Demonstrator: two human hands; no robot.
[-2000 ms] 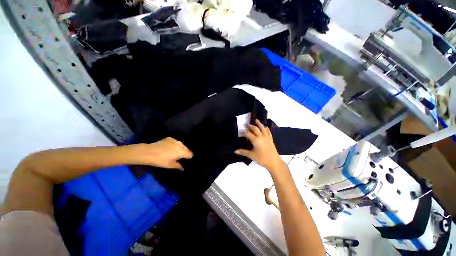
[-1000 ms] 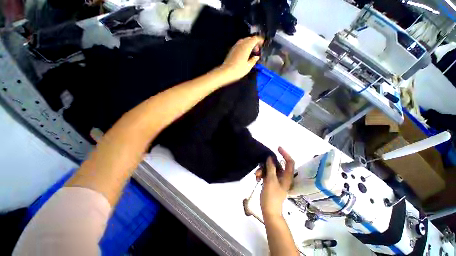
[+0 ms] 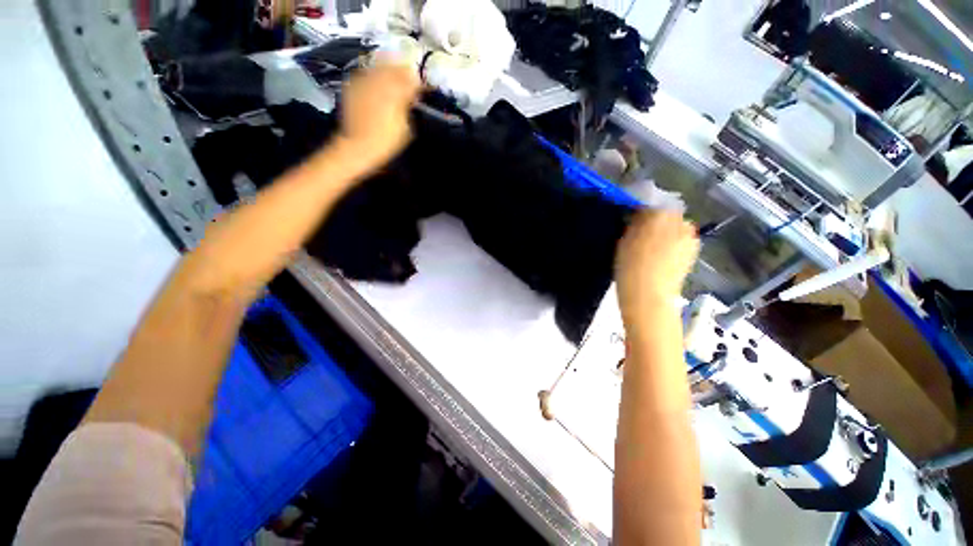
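Note:
The black garment piece (image 3: pixel 523 208) is stretched between my hands over the back of the white machine table (image 3: pixel 469 320). My left hand (image 3: pixel 380 105) is blurred, raised at its upper left part, closed on the cloth as far as the blur shows. My right hand (image 3: pixel 656 256) is closed at the cloth's right end, above the sewing machine head (image 3: pixel 747 357); its fingertips are hidden. More black cloth (image 3: pixel 368 229) lies on the table below my left forearm.
A blue crate (image 3: pixel 272 416) is beside the table's front edge, another (image 3: pixel 592 179) behind it. A perforated grey metal post (image 3: pixel 117 117) stands at left. White bundles (image 3: pixel 464 43) lie at the back. Another machine (image 3: pixel 843 128) and cardboard boxes (image 3: pixel 880 373) are at right.
My left hand first reached far over the cloth and is now further left. My right hand has risen and moved right with its end of the cloth. The garment has moved back, baring more table.

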